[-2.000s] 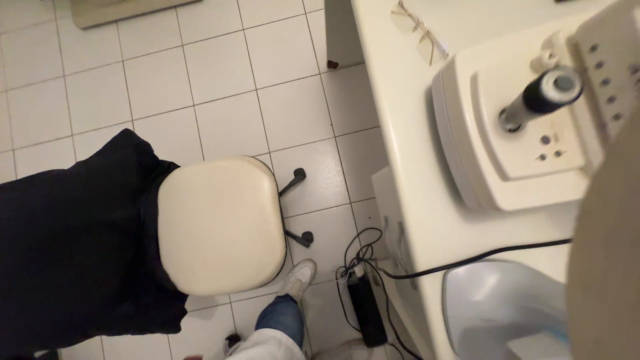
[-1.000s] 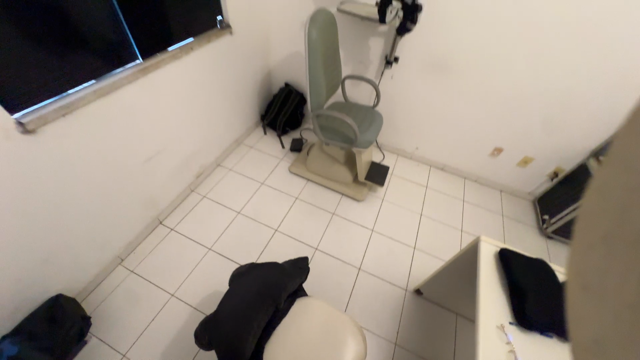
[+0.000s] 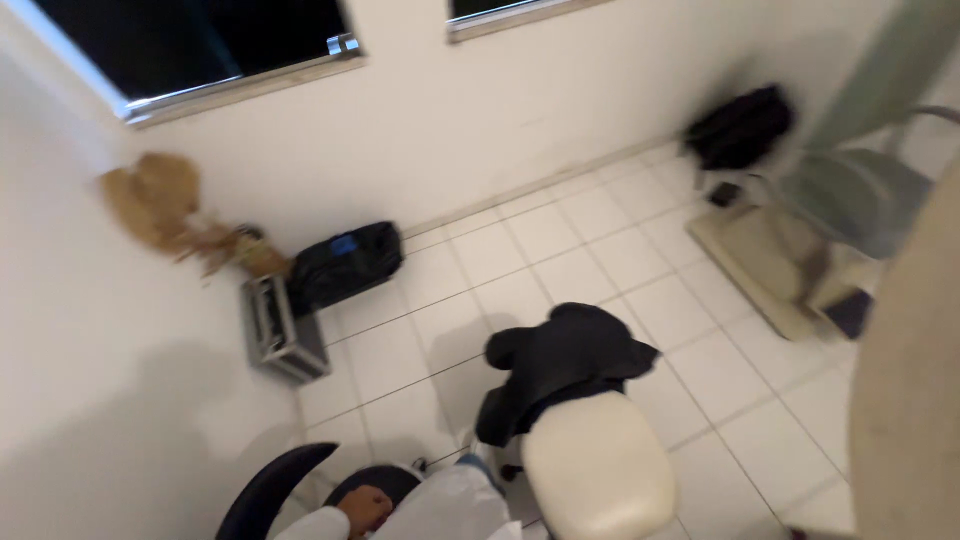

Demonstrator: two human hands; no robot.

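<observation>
My left hand (image 3: 366,507) is low in the head view, extending from a white sleeve beside my white-coated lap (image 3: 446,506). Its fingers look curled over the edge of a round black seat (image 3: 371,480), but blur hides whether they grip anything. A curved black backrest (image 3: 274,491) rises just left of it. My right hand is out of view. To the right of my lap is a chair with a cream seat (image 3: 600,465) and a black garment (image 3: 562,367) draped over its back.
A metal-edged case (image 3: 289,330) and a black bag (image 3: 349,262) stand by the left wall, near brown dried foliage (image 3: 157,202). Toward the right are a black backpack (image 3: 739,127) and a green examination chair (image 3: 855,187) on a beige base. A blurred beige surface (image 3: 907,390) fills the right edge.
The view has swung far left, away from the desk and its equipment. My left hand, the case and the foliage have come into view.
</observation>
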